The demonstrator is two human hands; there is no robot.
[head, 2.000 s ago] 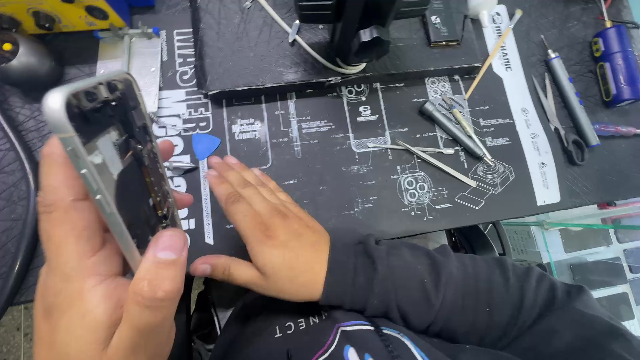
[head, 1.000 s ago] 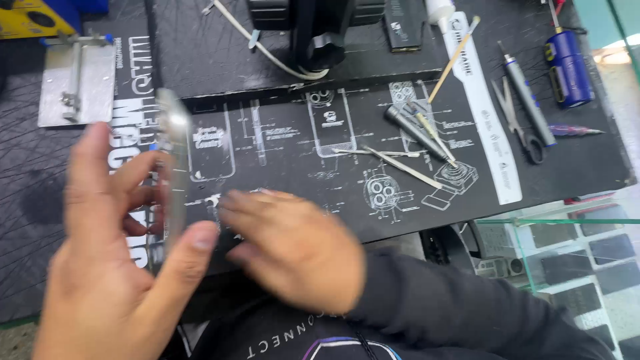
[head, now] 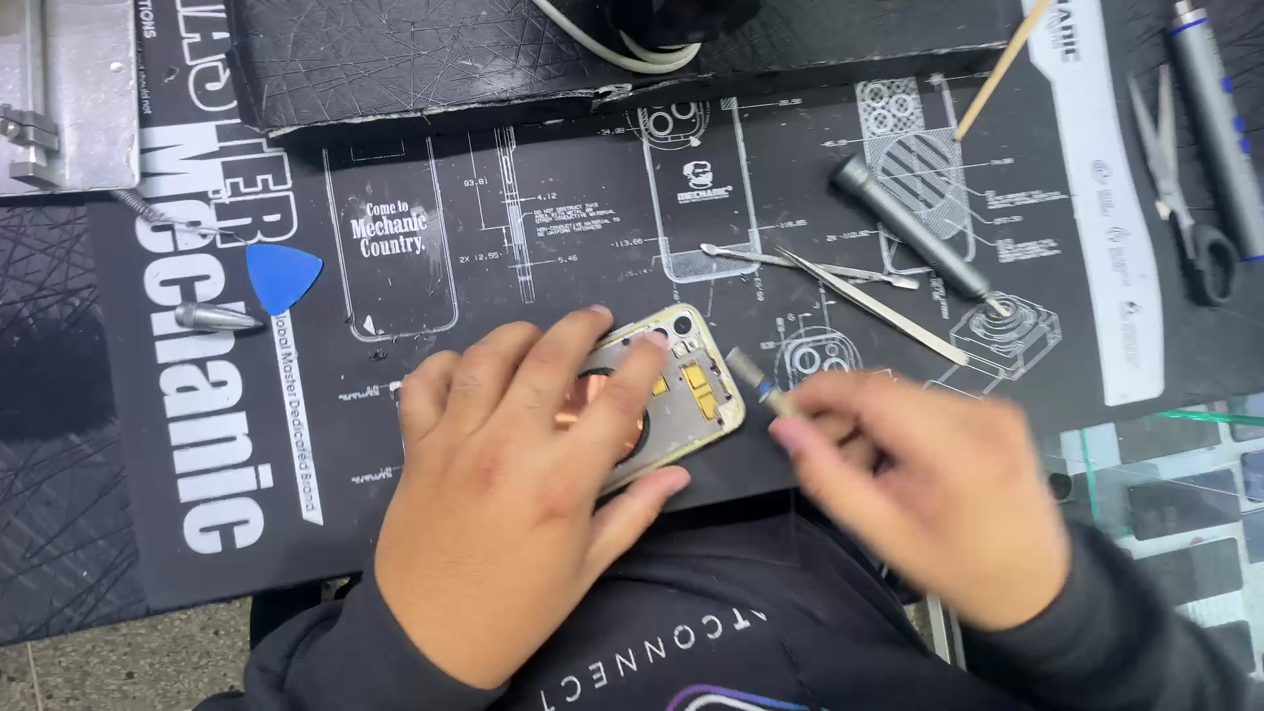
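Observation:
A smartphone back housing [head: 681,434] lies on the black printed work mat [head: 553,326], its inner side up, with a copper coil and yellow pads showing. My left hand [head: 523,464] is spread over its left part and presses it on the mat. Just right of the housing's end, my right hand [head: 918,474] holds a small brush-like tool [head: 752,373] between thumb and fingers, its metal-coloured tip toward the housing. Its handle is mostly hidden in the fingers. Metal tweezers [head: 869,301] and a dark cylindrical tool [head: 913,232] rest above my right hand.
A blue plastic opening pick [head: 282,277] and a metal tool tip [head: 217,317] lie at the left. Top left is a metal holder [head: 74,99]; a black raised platform [head: 415,59] spans the back. Scissors [head: 1175,197], a grey-blue pen tool [head: 1220,128] and a wooden stick [head: 1002,69] lie right.
My left hand has come down from holding the phone part upright at the left to pressing a housing on the mat. My right hand, empty two seconds ago, now holds a small tool farther right.

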